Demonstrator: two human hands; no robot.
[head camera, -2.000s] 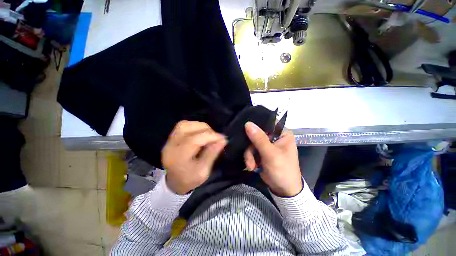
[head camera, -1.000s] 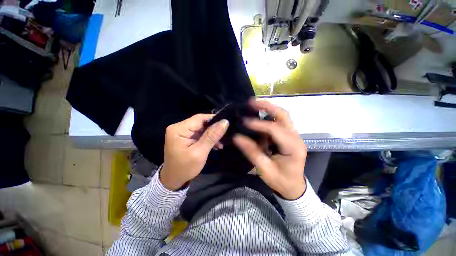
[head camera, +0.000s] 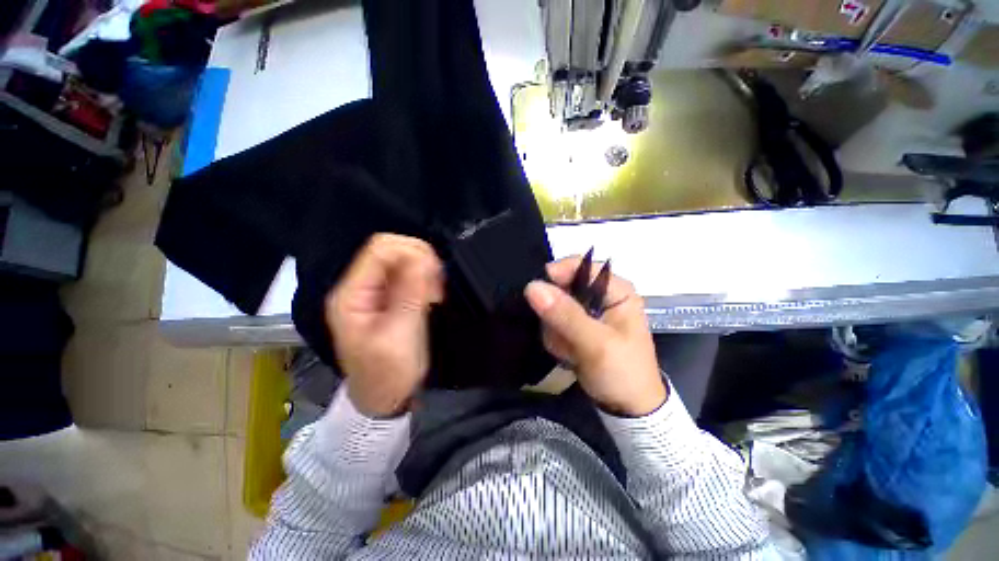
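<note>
The black garment piece (head camera: 438, 164) lies left of the machine head and hangs over the table's front edge towards the lap. A small folded black part (head camera: 490, 261) with a thin pale line along its top lies between the hands. My right hand (head camera: 600, 334) pinches the cloth at that part's right side and also holds the thread snips (head camera: 592, 287), blades pointing up between the fingers. My left hand (head camera: 386, 318) is blurred, fingers curled, over the cloth to the left; whether it grips any cloth cannot be told.
The sewing machine head (head camera: 597, 66) stands at the upper middle with its lamp lit over the brass-yellow bed (head camera: 679, 142). Black-handled shears (head camera: 791, 159) lie on the bed. A blue strip (head camera: 206, 121) is at the left table edge. A blue plastic bag (head camera: 915, 438) is below right.
My left hand has moved left, off the folded part. My right hand has stopped its blurred motion; the snips' blades show again. The small part now lies flatter. The whole view has shifted slightly.
</note>
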